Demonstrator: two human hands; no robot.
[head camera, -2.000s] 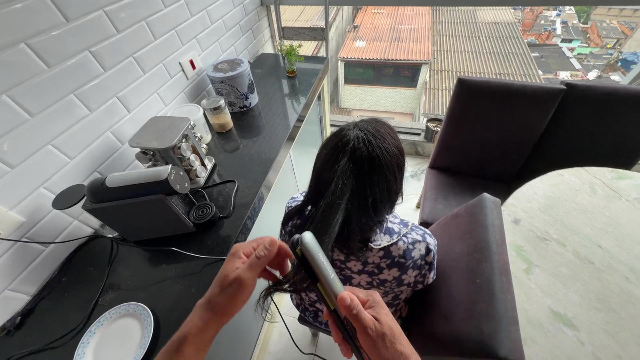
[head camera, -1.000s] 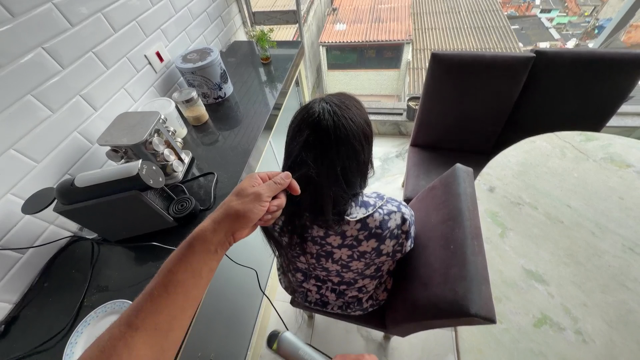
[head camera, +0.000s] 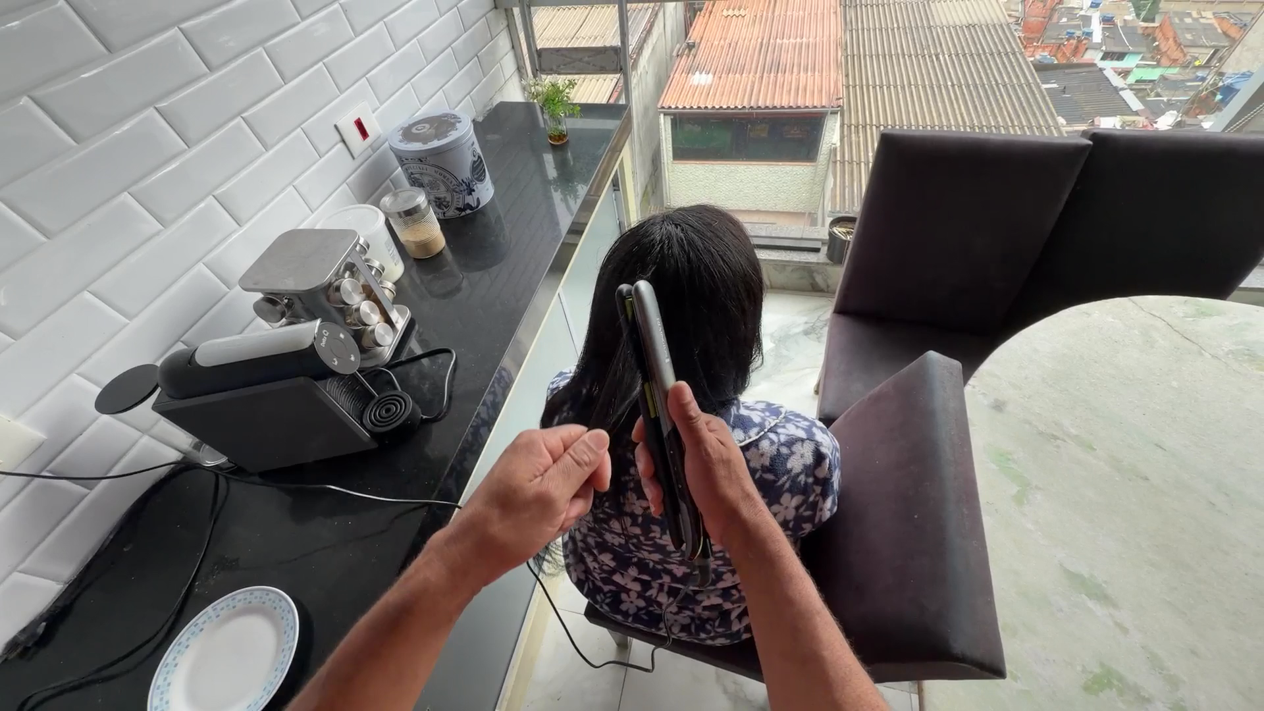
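Note:
A person with long dark hair (head camera: 706, 257) sits facing away, in a floral top (head camera: 790, 454). My right hand (head camera: 696, 454) grips a hair straightener (head camera: 654, 365) held upright against the back of the hair, its plates close together around or beside a strand; the exact fit is hard to see. My left hand (head camera: 548, 484) is closed on a lock of hair to the left of the straightener, with loose ends hanging below the fist. From the straightener's lower end a black cord (head camera: 592, 660) hangs and loops toward the counter.
Along the left runs a black counter (head camera: 474, 306) with a white plate (head camera: 232, 652), a coffee machine (head camera: 267, 395), a spice rack (head camera: 336, 286), a glass jar (head camera: 413, 222), a round tin (head camera: 441, 163) and a small plant (head camera: 555, 104). Dark chairs (head camera: 948, 227) and a marble table (head camera: 1116, 494) stand right.
The right hand has raised the straightener from the bottom edge, where it was one second ago, to the back of the hair. The left hand stays closed near the hair's left side.

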